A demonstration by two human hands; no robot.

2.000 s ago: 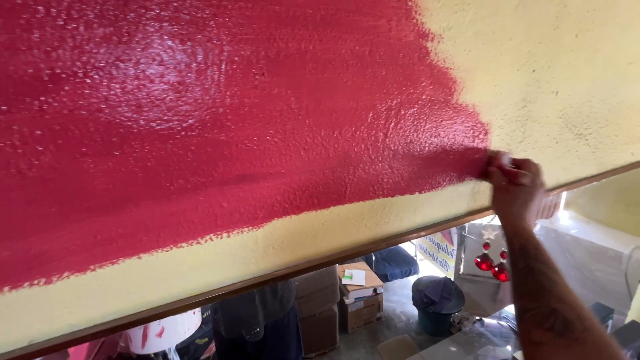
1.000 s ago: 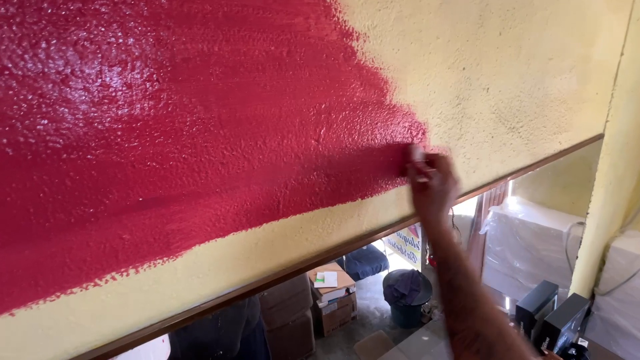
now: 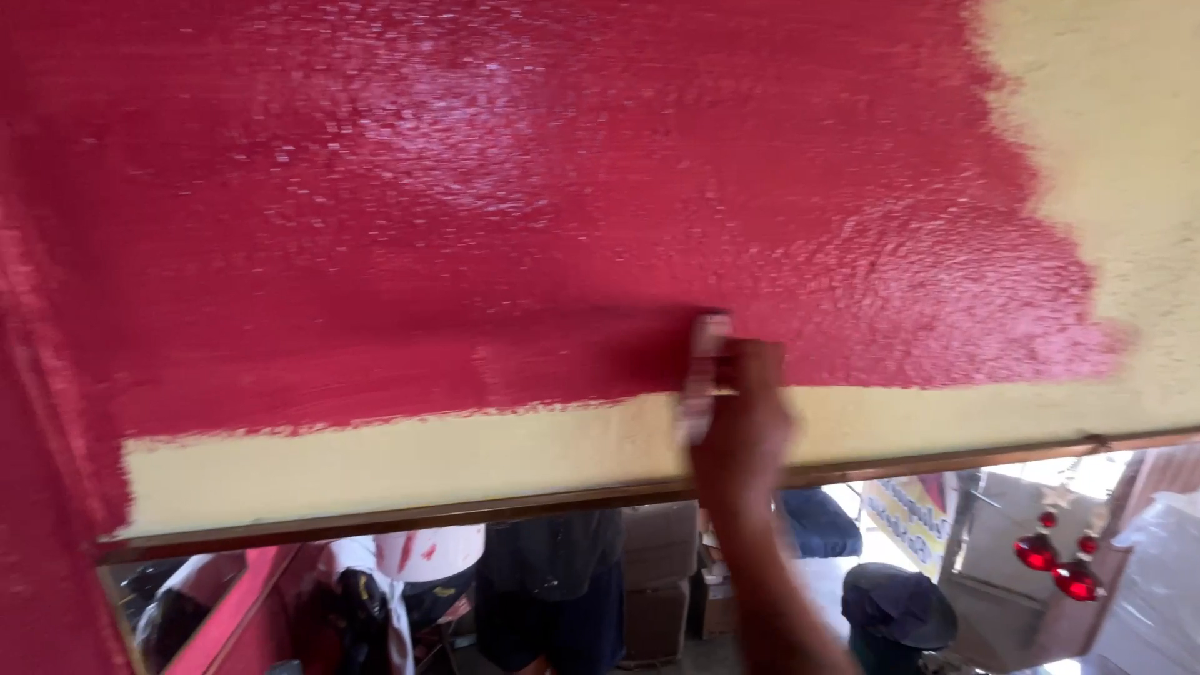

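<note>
My right hand (image 3: 745, 408) grips a paintbrush (image 3: 710, 328), blurred by motion, with its head against the wet red paint (image 3: 562, 234) on the wall. The red area is glossy and has a ragged edge at the right and along the bottom. Pale yellow wall (image 3: 375, 469) shows as a strip below it, and more yellow lies at the upper right. My wrist crosses in front of the brown wooden trim (image 3: 900, 469) at the wall's lower edge. My left hand is out of view.
Below the trim, a mirror-like surface shows a white bucket (image 3: 431, 553) with red smears, stacked boxes (image 3: 659, 581), a dark covered bin (image 3: 895, 609), a banner with writing (image 3: 909, 520) and red bauble ornaments (image 3: 1036, 551). Another red surface (image 3: 47, 469) stands at the far left.
My right hand, with the brush, has moved left from the ragged right edge of the red paint to within the painted area. The view has swung left.
</note>
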